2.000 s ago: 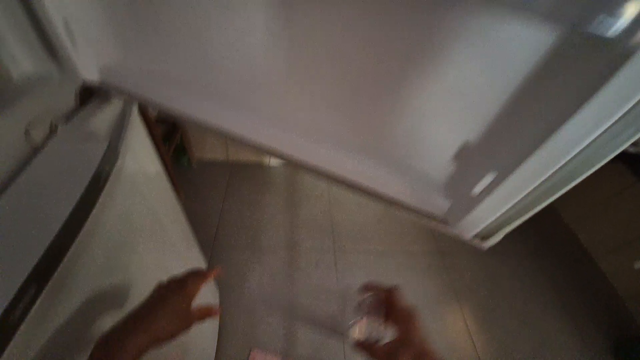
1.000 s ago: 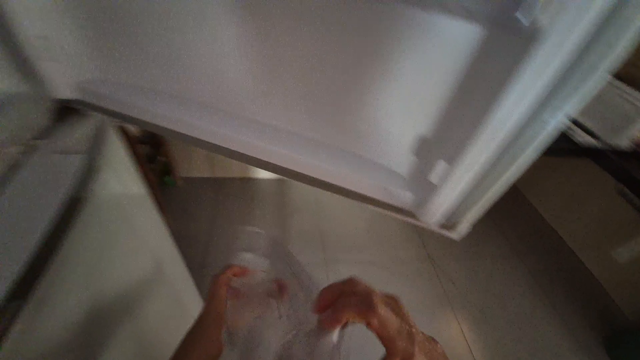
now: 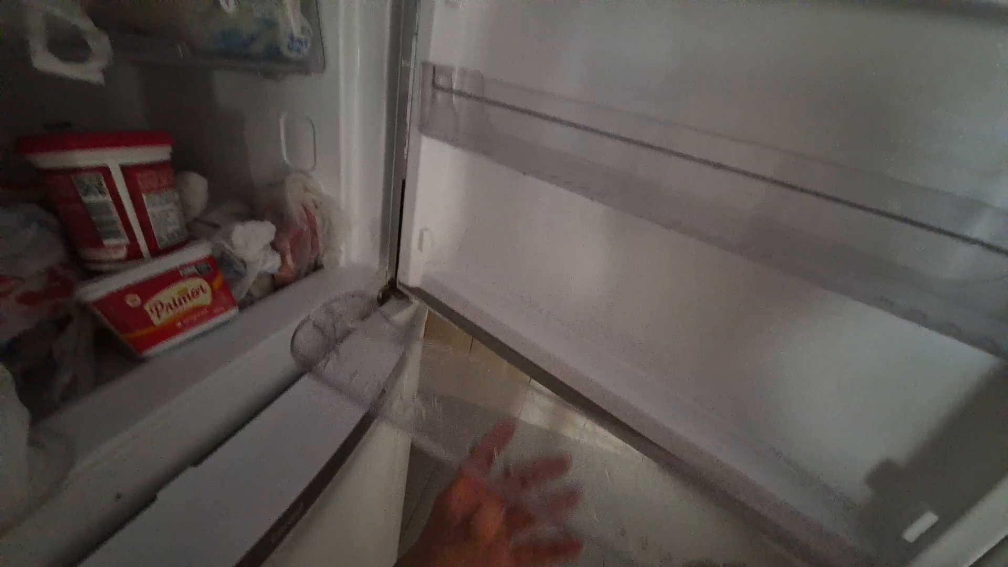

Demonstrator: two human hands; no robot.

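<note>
A clear plastic refrigerator door shelf point(image 3: 331, 335) slants from the fridge's lower hinge corner down to the right, and its far end is hard to make out. My left hand point(image 3: 504, 504), blurred, is at the bottom centre with its fingers spread; the clear plastic overlaps it, and whether the hand bears the shelf cannot be told. My right hand is out of view. The open fridge door point(image 3: 630, 283) fills the right side, with another clear shelf point(image 3: 709, 189) fitted across it.
At left, inside the fridge, a red tub with a lid point(image 3: 118, 197) stands behind a tilted red-and-white margarine tub point(image 3: 165, 303), beside several plastic bags point(image 3: 303, 228). Below is the white sill point(image 3: 181, 362). The tiled floor point(image 3: 488, 378) shows beneath the door.
The view has swung to take in the fridge's inside. One second ago both hands were on a clear plastic thing low in view; now my right hand is out of view.
</note>
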